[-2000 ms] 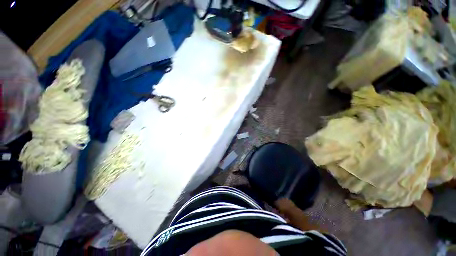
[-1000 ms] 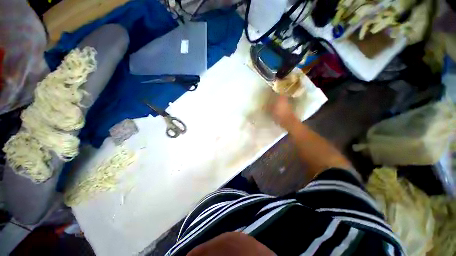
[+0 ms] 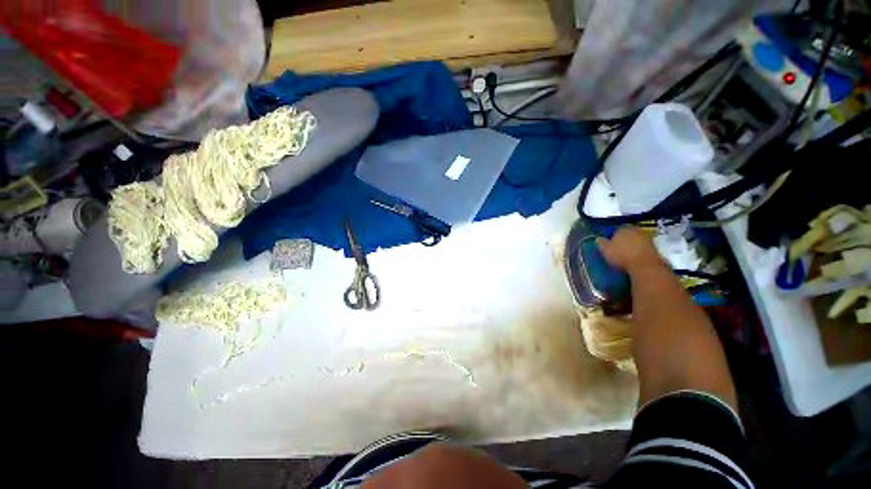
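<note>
My right hand (image 3: 623,252) is closed on the top of the dark blue-grey steam iron (image 3: 594,267) at the right end of the white padded table. The iron rests by the scorched tan pad (image 3: 609,336); its handle is mostly hidden by the hand. My left hand is not in view. A flat heap of thin cream trim (image 3: 224,304) lies on the table's left side. A loose wavy strand (image 3: 329,369) runs from it toward the middle of the white table (image 3: 439,315).
Open scissors (image 3: 360,282) and a speckled block (image 3: 292,254) lie behind the trim. Dark-handled scissors (image 3: 420,222) touch a grey-blue sheet (image 3: 439,172) on blue fabric (image 3: 549,172). Cream hanks (image 3: 205,186) lie on a grey padded arm (image 3: 346,115). A white container (image 3: 659,153) stands behind the iron.
The view has turned, bringing the table level across the picture. My right hand has reached the iron and closed on it. A loose trim strand now shows across the table.
</note>
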